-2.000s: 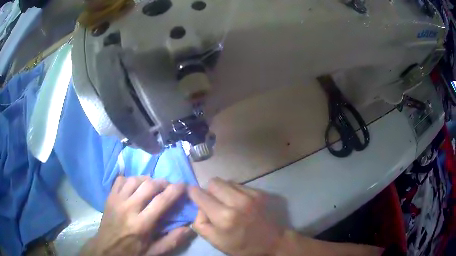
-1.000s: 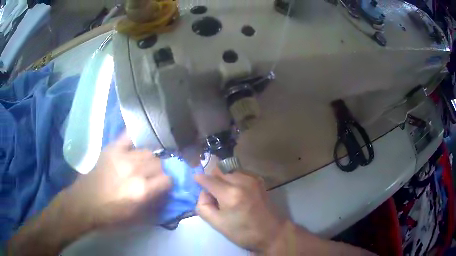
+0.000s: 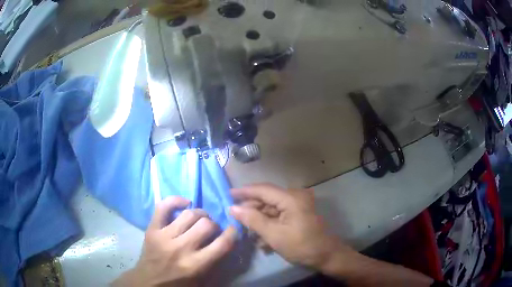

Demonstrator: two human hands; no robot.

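The light blue garment (image 3: 112, 162) lies on the white table, with its near part running from under the presser foot (image 3: 203, 152) towards me. A pale band shows along it. My left hand (image 3: 182, 241) rests on the cloth in front of the needle, fingers bent, gripping its near end. My right hand (image 3: 275, 221) is at the cloth's right edge, with thumb and index finger pinching that edge. The needle tip is hard to make out in the glare of the lamp.
The off-white sewing machine head (image 3: 314, 61) spans the top. Black-handled scissors (image 3: 382, 151) lie right of the needle. A translucent guard (image 3: 115, 89) stands left of the head. Patterned cloth (image 3: 469, 241) with a red edge hangs at right. Yellow-brown tape (image 3: 45, 272) is at lower left.
My left hand has moved from beside the needle back down onto the near end of the cloth. My right hand has moved slightly right and away from the needle. The view has shifted.
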